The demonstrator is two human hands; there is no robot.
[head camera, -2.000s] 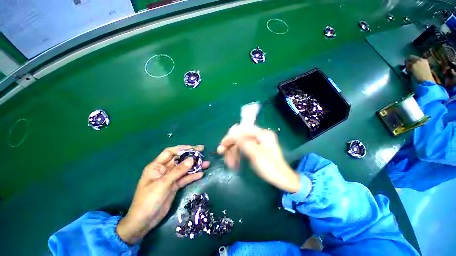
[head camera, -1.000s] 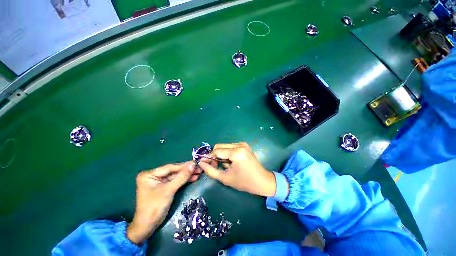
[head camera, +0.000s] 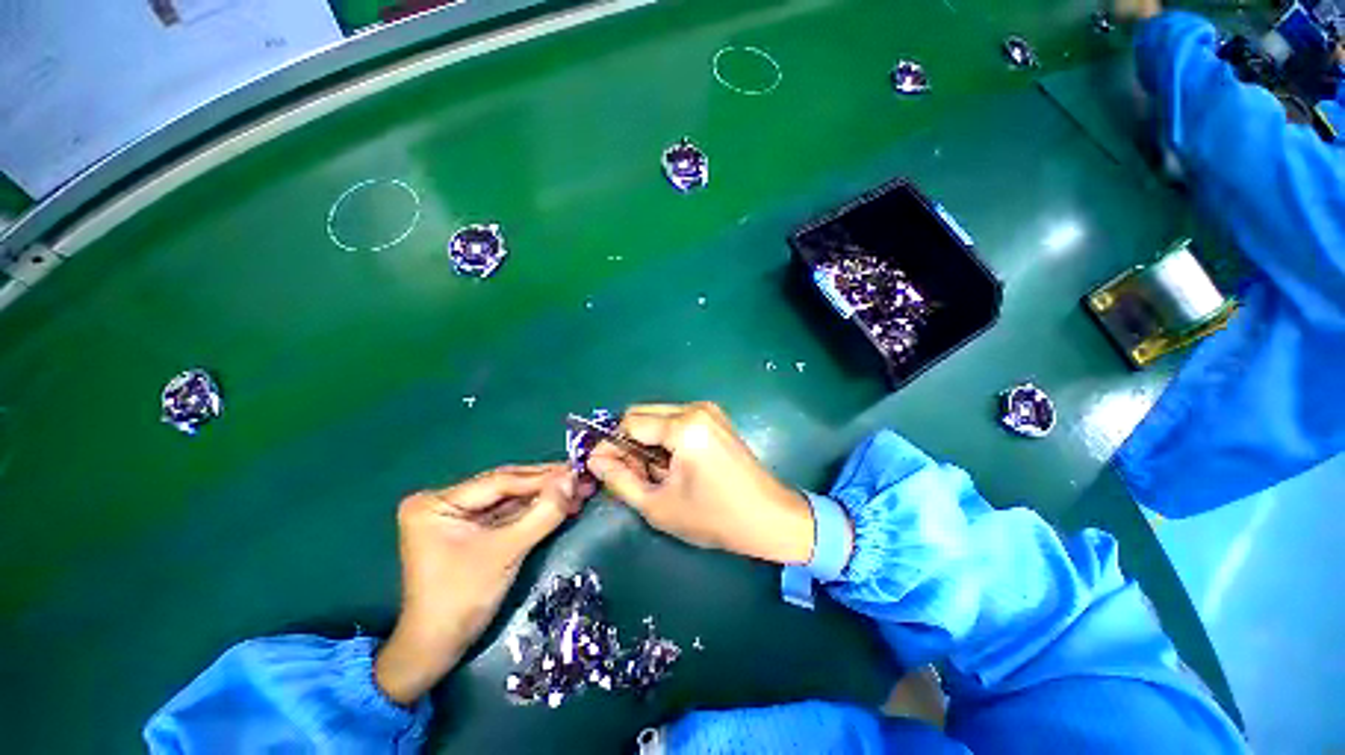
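Observation:
My left hand (head camera: 480, 553) pinches a small round metal unit (head camera: 587, 437) at its lower edge, between thumb and fingers. My right hand (head camera: 708, 484) holds dark, slim tweezers (head camera: 627, 443) like a pen, with their tips over the unit. The fingers of both hands hide part of the unit. Whether the tweezers grip a small part cannot be told. A loose pile of small shiny metal parts (head camera: 575, 642) lies on the dark-green bench just below my hands.
A black parts bin (head camera: 966, 303) with shiny bits stands right of my hands. Round units (head camera: 477, 251) lie spaced along the green conveyor belt (head camera: 295, 317). Another round unit (head camera: 1027, 410) lies beside a silvery spool (head camera: 1180, 292). A neighbour's blue sleeve (head camera: 1254, 192) reaches in at the right.
Since the earliest frame, my right hand has come left to the unit with the tweezers. Units on the belt have shifted left. The neighbour's arm now reaches up toward the belt.

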